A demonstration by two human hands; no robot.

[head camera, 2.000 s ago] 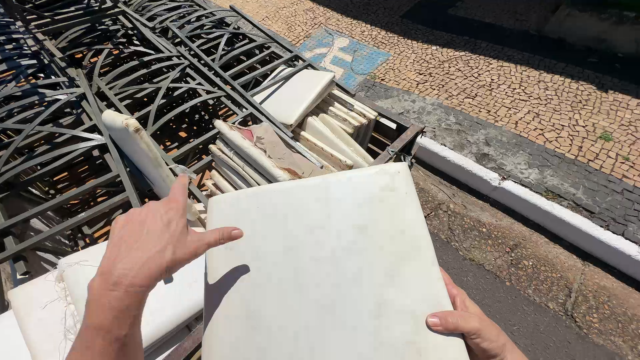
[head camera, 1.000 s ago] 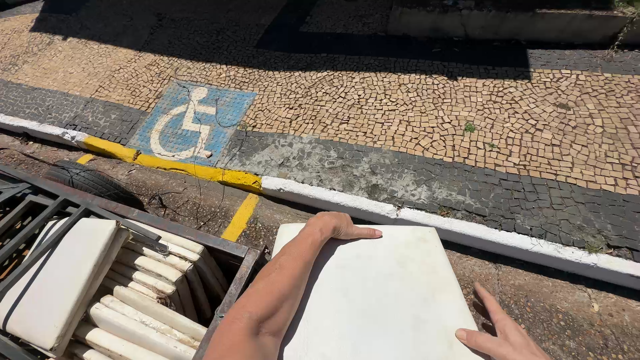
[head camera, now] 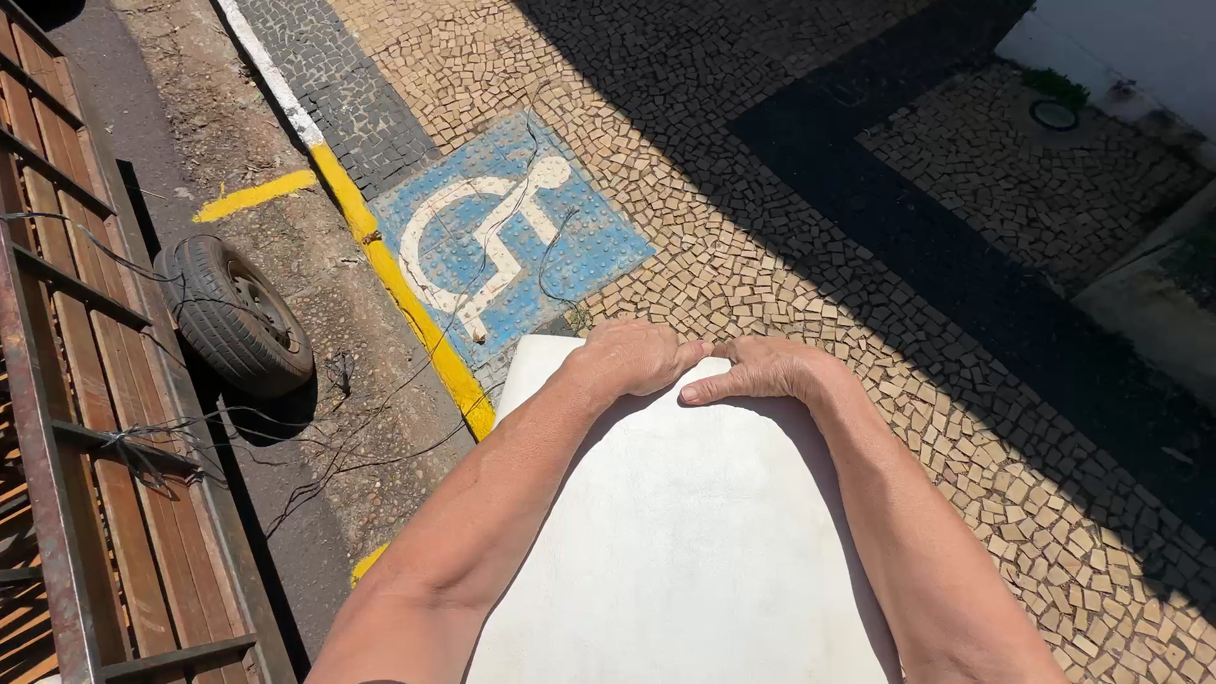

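Observation:
A white padded panel (head camera: 684, 541), perhaps a seat cushion, spans the lower middle of the view, close to my body. My left hand (head camera: 641, 356) lies over its far edge, fingers curled over the rim. Beside it, my right hand (head camera: 769, 370) grips the same far edge with the thumb on top of the panel. The two hands nearly touch at the thumbs. The fingertips beyond the edge are hidden, and the near end of the panel runs out of view at the bottom.
A trailer side of wooden slats and metal bars (head camera: 142, 380) stands at left, with a wheel (head camera: 237, 313) and loose wires beside it. A yellow and white curb (head camera: 399, 294) borders a stone mosaic sidewalk (head camera: 760, 275) with a blue wheelchair-symbol tile (head camera: 518, 228). A wall (head camera: 1121, 57) rises at upper right.
My left hand, raised off the panel two seconds ago, is now on its far edge. My right hand has moved from the panel's right side to that far edge. The view has turned toward the sidewalk.

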